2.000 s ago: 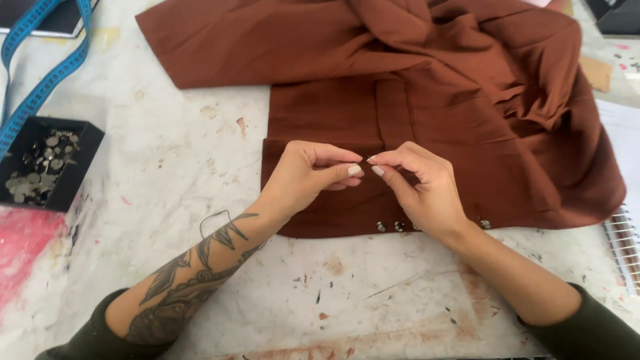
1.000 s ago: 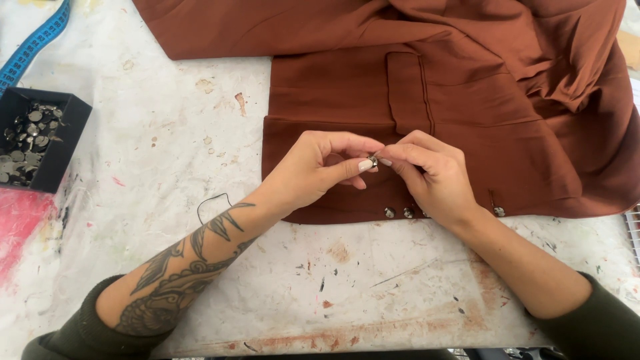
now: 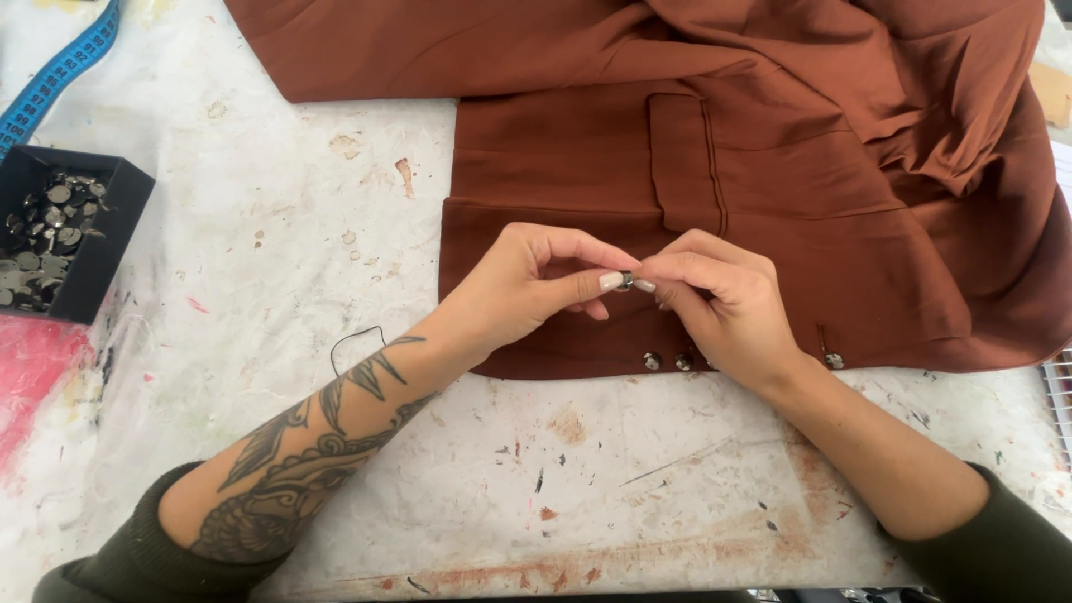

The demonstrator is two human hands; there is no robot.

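A small shiny metallic button (image 3: 625, 281) is pinched between the fingertips of my left hand (image 3: 536, 285). The fingertips of my right hand (image 3: 724, 297) meet it from the other side. Both hands are above a rust-brown garment (image 3: 553, 159), which has a pocket flap (image 3: 680, 159). Along its near edge lie faceted buttons (image 3: 651, 361), partly hidden by my right hand, and another button (image 3: 833, 360) is to the right of my wrist. Any needle in my fingers is too small to make out. A dark thread (image 3: 356, 332) loops beside my left forearm.
At the left stands a black box (image 3: 126, 209) of round metallic pieces (image 3: 54, 218). Behind it runs a blue measuring tape (image 3: 63, 71). The stained white table (image 3: 519, 469) carries the garment. A spiral-bound pad (image 3: 1057, 402) is at the right edge.
A metallic button now shows between my fingertips; two seconds ago none could be seen there. Both hands stay close together above the garment. The view has shifted closer to the garment.
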